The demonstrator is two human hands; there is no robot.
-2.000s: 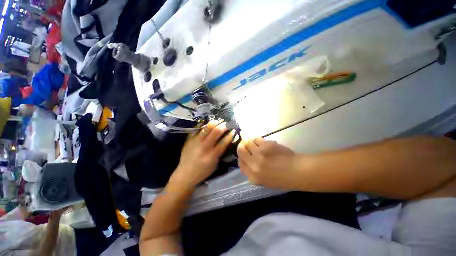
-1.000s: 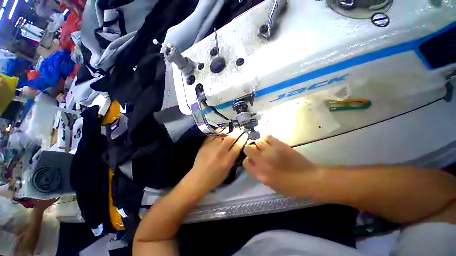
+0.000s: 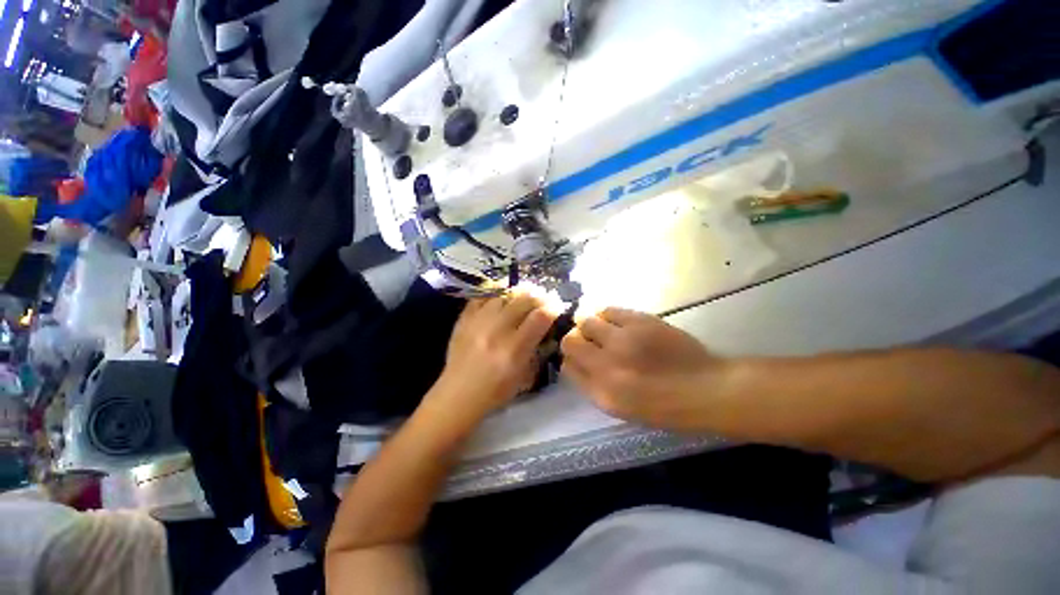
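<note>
The white sewing machine head [image 3: 697, 105] with a blue stripe and JACK lettering lies across the upper right. My left hand [image 3: 500, 343] is at the lit needle area, its fingers on black cloth [image 3: 395, 355] that spreads to its left. My right hand [image 3: 634, 363] is just right of the needle, its fingertips pinching a small dark edge of the cloth close to my left fingertips. The presser foot and needle [image 3: 558, 279] show as small shiny parts, partly lost in glare. The exact stitch point is hidden.
Green-orange thread snips [image 3: 800, 207] lie right of the needle. Grey and black garments [image 3: 238, 99] are heaped behind and left of the machine head. The ribbed table edge [image 3: 511, 465] runs below my wrists. Another person's pale sleeve [image 3: 87, 552] shows at lower left.
The view has shifted back and forth. Both hands stay at the needle with the cloth. The other person's arm at lower left has moved, and mostly the sleeve shows now.
</note>
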